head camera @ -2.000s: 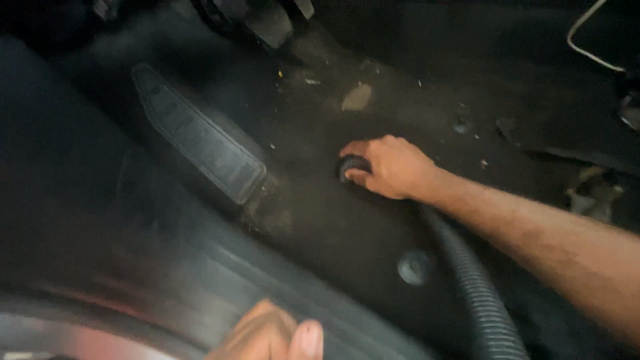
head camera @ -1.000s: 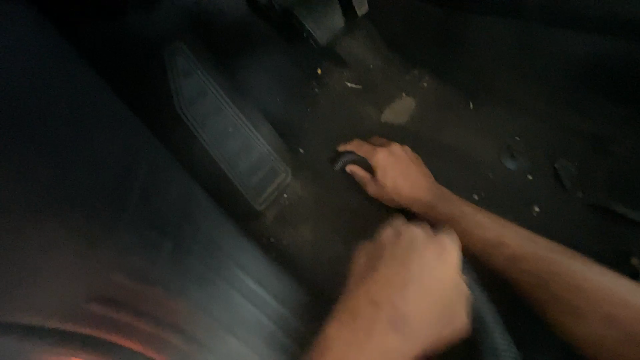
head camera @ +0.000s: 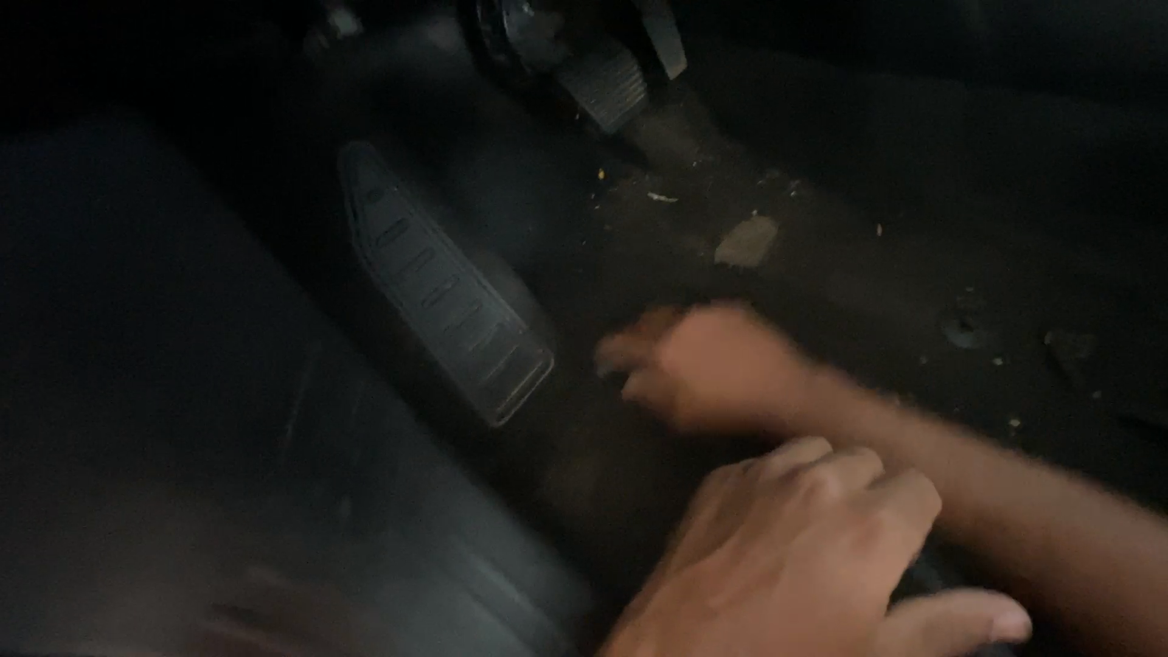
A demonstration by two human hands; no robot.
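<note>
My right hand [head camera: 721,365] reaches in from the right, low over the car's floor carpet. Its fingers are curled round the dark end of a hose, which is blurred and hardly shows against the floor. My left hand [head camera: 803,538] is nearer the camera at the bottom, back up, fingers bent down and thumb stretched to the right. It overlaps the right forearm in the view. A short dark stretch of the hose [head camera: 931,570] shows beside the left thumb. The left palm is hidden, so whether it touches the hose cannot be told.
A ribbed footrest [head camera: 447,292] lies left of my right hand. Beyond are a pedal [head camera: 607,87] and a second pedal [head camera: 671,41]. The floor carpet [head camera: 821,274] bears crumbs and a pale patch [head camera: 746,241]. The dark door sill [head camera: 383,511] runs along the lower left.
My left hand has come up from the bottom edge to beside the right forearm, and its thumb now sticks out. The right hand stays low over the carpet near the footrest.
</note>
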